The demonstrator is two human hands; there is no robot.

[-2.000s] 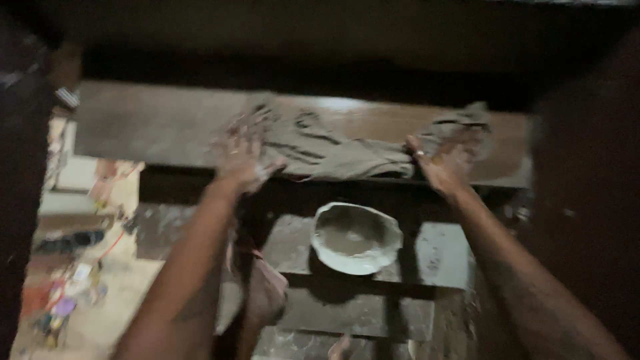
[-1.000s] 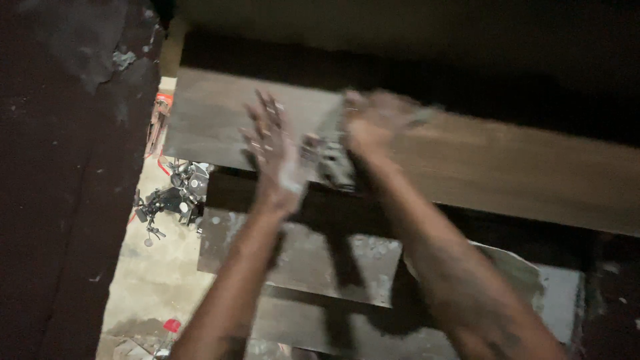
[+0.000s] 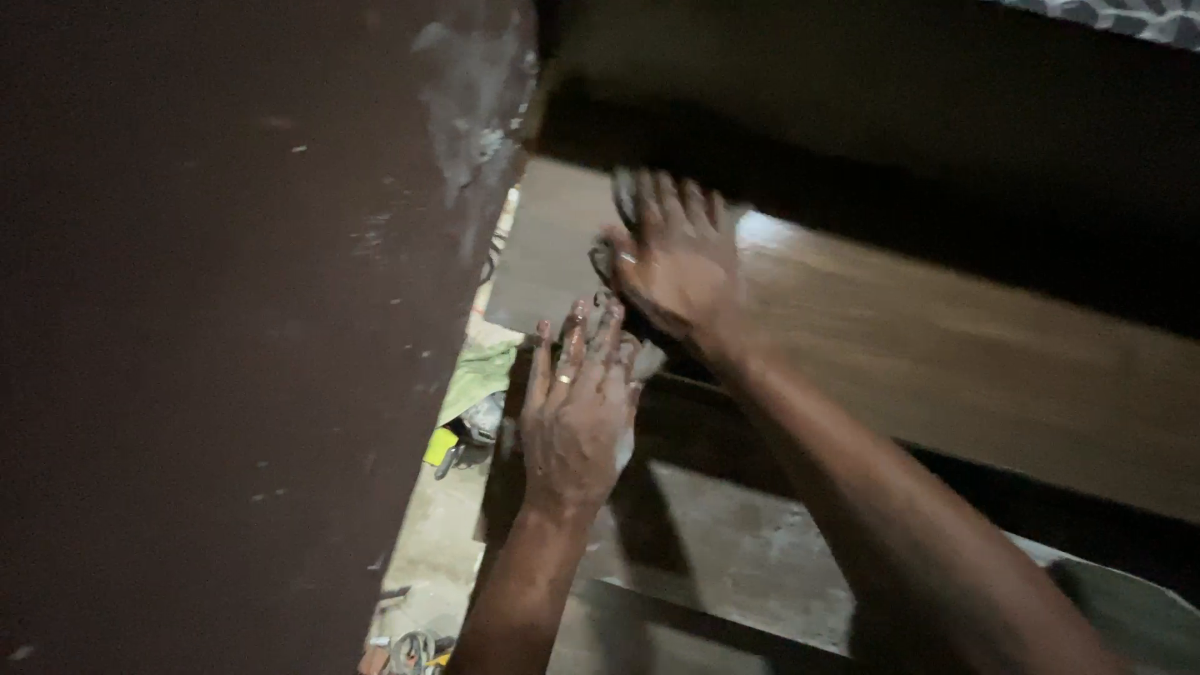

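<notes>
My right hand (image 3: 680, 258) lies palm down with fingers spread on a dark, damp-looking cloth (image 3: 605, 258), of which only bits show at its left edge. Beneath the cloth is a wooden stair tread (image 3: 937, 347) with a wet sheen. My left hand (image 3: 581, 412) is just below and left of the right one, at the tread's front edge, its fingers extended and apart. Some of the cloth shows by its fingertips; whether the left hand presses on it I cannot tell. Both hands look wet or smeared.
A dark brown panel (image 3: 234, 337) with pale smears fills the left side. Lower steps (image 3: 741, 534) lie below the tread. At bottom right, part of a bowl (image 3: 1125, 609) shows. Through the gap at left, a green cloth (image 3: 480, 380) and assorted items are on the floor far below.
The cloth, spread wide across the tread two seconds ago, is now bunched at its left end. My right hand has moved left along the tread. The view has shifted left.
</notes>
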